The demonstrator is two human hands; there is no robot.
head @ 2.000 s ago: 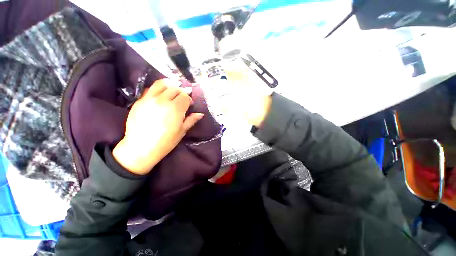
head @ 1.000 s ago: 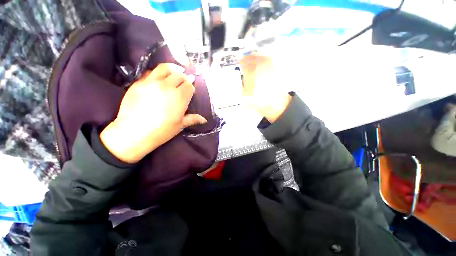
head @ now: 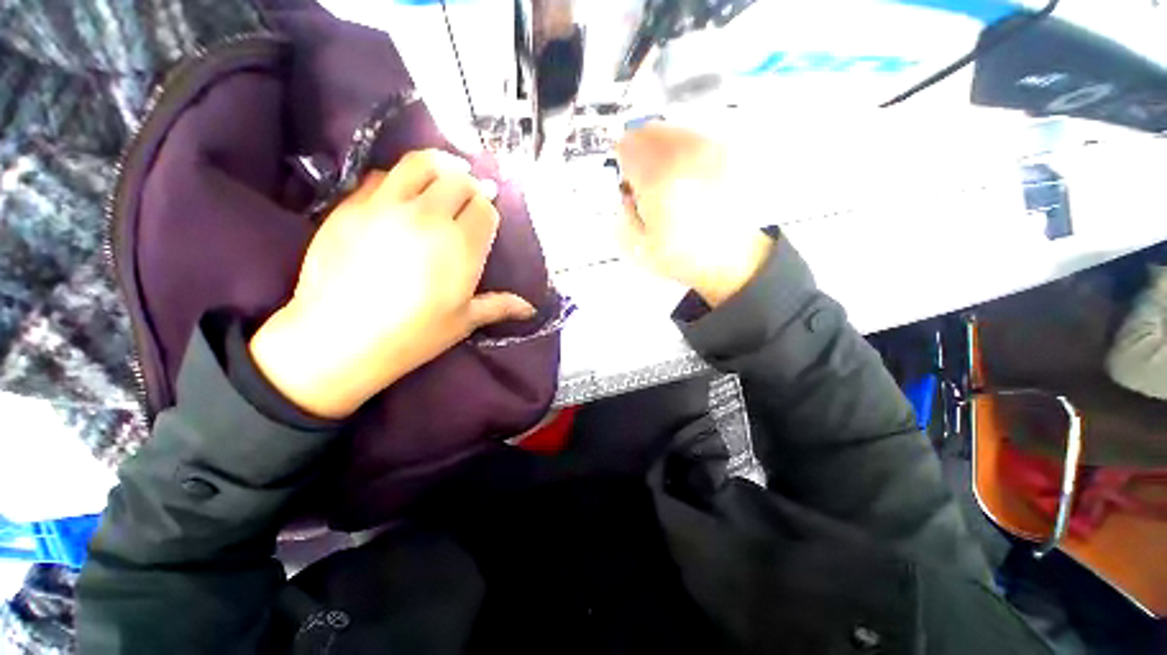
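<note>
The dark purple lining (head: pixel 218 243) lies under my left hand (head: pixel 384 275). My left fingers are bent on it, their tips at its right edge beside the needle area, and the thumb is apart near a frayed edge (head: pixel 525 335). My right hand (head: pixel 685 198) is curled just right of the needle area, off the cloth. A small dark bit shows at its fingers; glare hides whether it holds anything. The needle bar and presser foot parts (head: pixel 553 77) stand between my hands, blurred. A zipper-like edge (head: pixel 118 230) borders the lining.
Grey plaid cloth (head: pixel 51 243) is bulky at the left. The white machine table (head: pixel 870 243) has a ruler-marked front edge (head: pixel 627 381). A dark panel (head: pixel 1069 90) is at the upper right. A metal-framed chair (head: pixel 1072 473) and part of a sleeve (head: pixel 1143 339) are at the right.
The view has shifted. The dark slotted tool seen by my right hand two seconds ago no longer shows, and that hand is more curled. My left hand stays on the lining.
</note>
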